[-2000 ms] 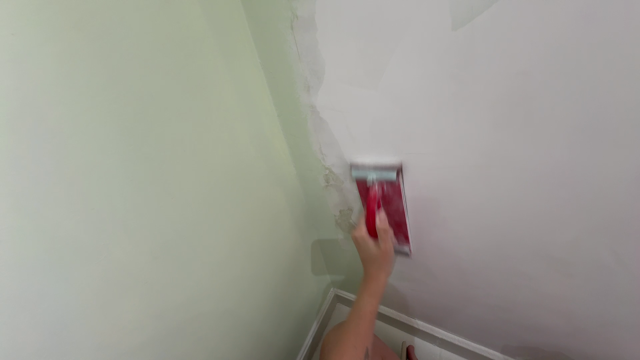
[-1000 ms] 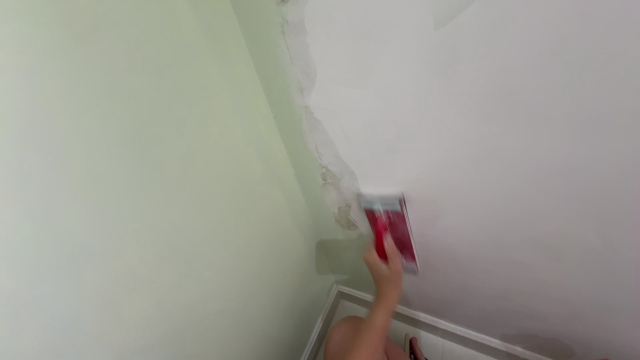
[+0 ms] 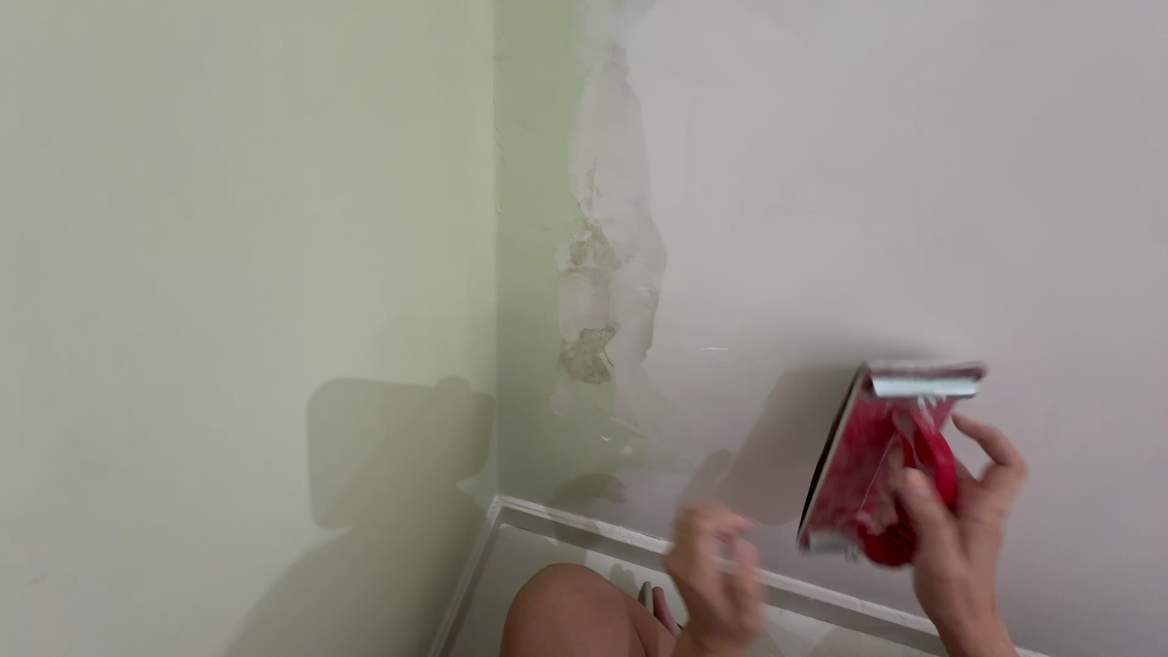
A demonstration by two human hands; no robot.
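Note:
My right hand point(image 3: 958, 520) is closed around the red handle of a hand sander point(image 3: 885, 465) with a metal clamp at its top end. The sander is tilted, its dark underside edge showing on the left, close to the white-coated wall point(image 3: 867, 182); whether it touches the wall I cannot tell. Lower and to the left, my left hand point(image 3: 716, 575) is raised, blurred, its fingers loosely bent with nothing seen in them. A rough patch of chipped plaster point(image 3: 589, 351) runs down beside the green strip at the corner.
A green wall point(image 3: 246, 228) stands at the left and meets the coated wall in a corner. White skirting board point(image 3: 630, 541) runs along the base of both walls. My bent knee point(image 3: 570, 611) is near the corner, above the pale floor point(image 3: 511, 575). Shadows fall on both walls.
The sander, earlier flatter on the wall beside the chipped patch, is now farther right and tilted. My left hand has come into view. The view has shifted and turned.

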